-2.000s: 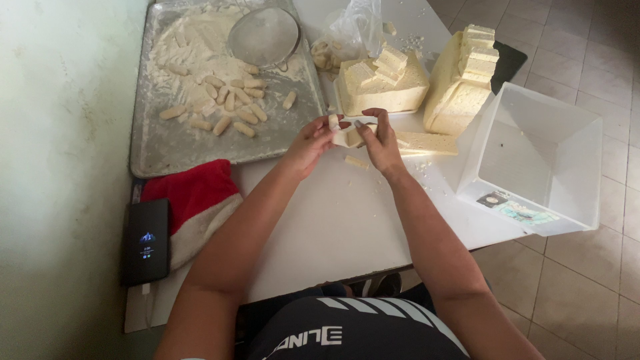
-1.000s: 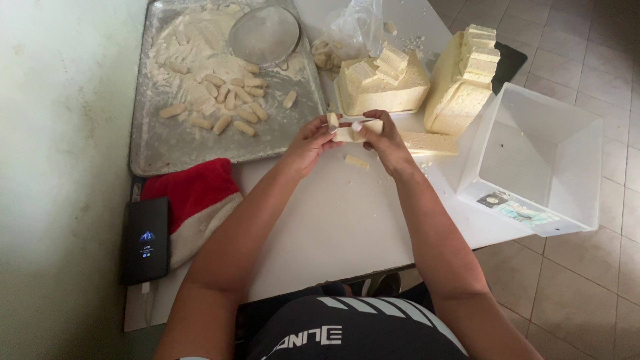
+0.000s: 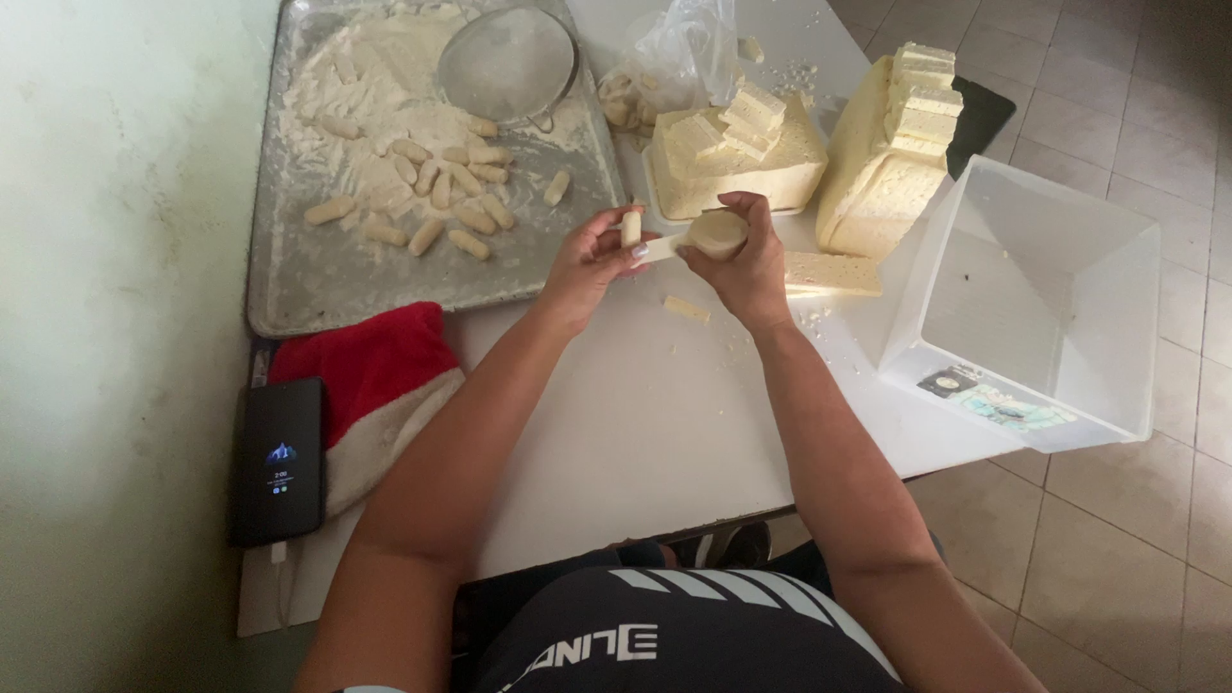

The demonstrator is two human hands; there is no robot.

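Observation:
My left hand (image 3: 592,260) holds a small pale dough-wrapped stick (image 3: 630,229) upright and pinches the near end of a flat dough strip (image 3: 661,250). The strip runs across to my right hand (image 3: 746,255), whose fingers are around a pale rolled-up dough coil (image 3: 718,232). Just below the hands a loose cheese stick (image 3: 686,308) lies on the white table. Behind my right hand stands a block of cheese (image 3: 736,159) with cut sticks on top. On the metal tray (image 3: 433,303), several dough-wrapped sticks (image 3: 462,178) lie in flour.
A round sieve (image 3: 508,65) rests on the tray. A second cheese block (image 3: 881,159), a cheese slab (image 3: 833,274) and a clear plastic bin (image 3: 1039,308) are at the right. A plastic bag (image 3: 683,58) stands behind. A red-and-white cloth (image 3: 371,375) and a phone (image 3: 279,462) lie at the left.
My hands have moved apart, and a length of dough strip now spans the gap between them. The coil shows its round face in my right hand.

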